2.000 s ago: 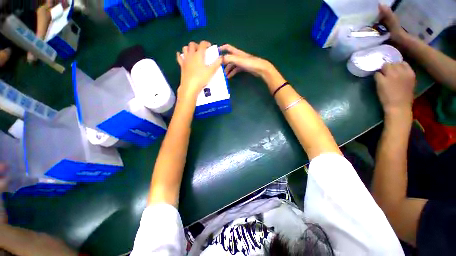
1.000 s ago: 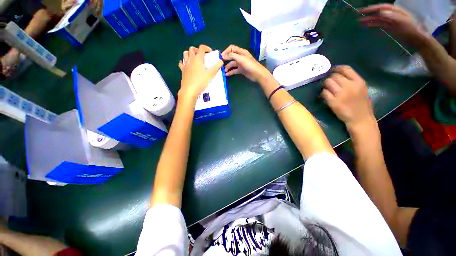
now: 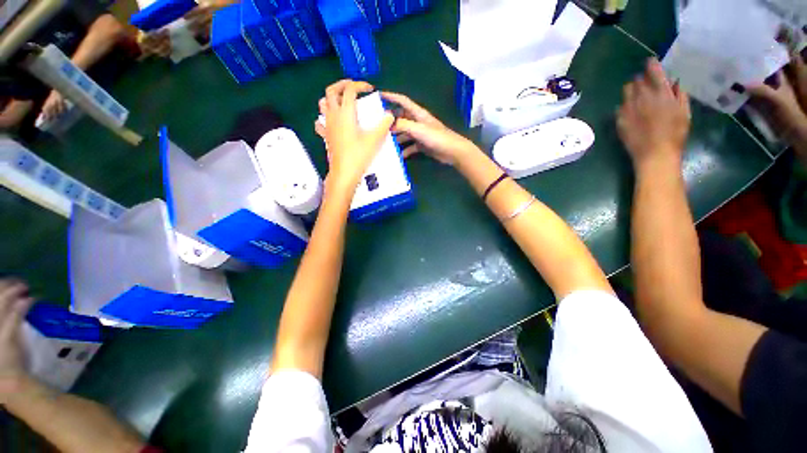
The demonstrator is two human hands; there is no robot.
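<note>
A closed white and blue retail carton (image 3: pixel 379 177) lies on the green bench in front of me, its small dark product picture showing on the white face. My left hand (image 3: pixel 347 124) lies over the carton's upper left part, fingers curled over its far end. My right hand (image 3: pixel 423 128) is at the carton's upper right edge, with its fingertips against it. The hands hide the far end of the carton.
Two open cartons (image 3: pixel 119 252) with white devices (image 3: pixel 288 170) stand at left. Blue cartons (image 3: pixel 252 40) are stacked at the far side. An open carton (image 3: pixel 513 44), a tray and a device (image 3: pixel 543 147) lie at right. Other people's hands (image 3: pixel 655 111) are at both sides.
My hands stay on the carton. The view has shifted slightly. The right-hand neighbour's open carton and device moved nearer to me since the first frame. A closed carton now shows at lower left.
</note>
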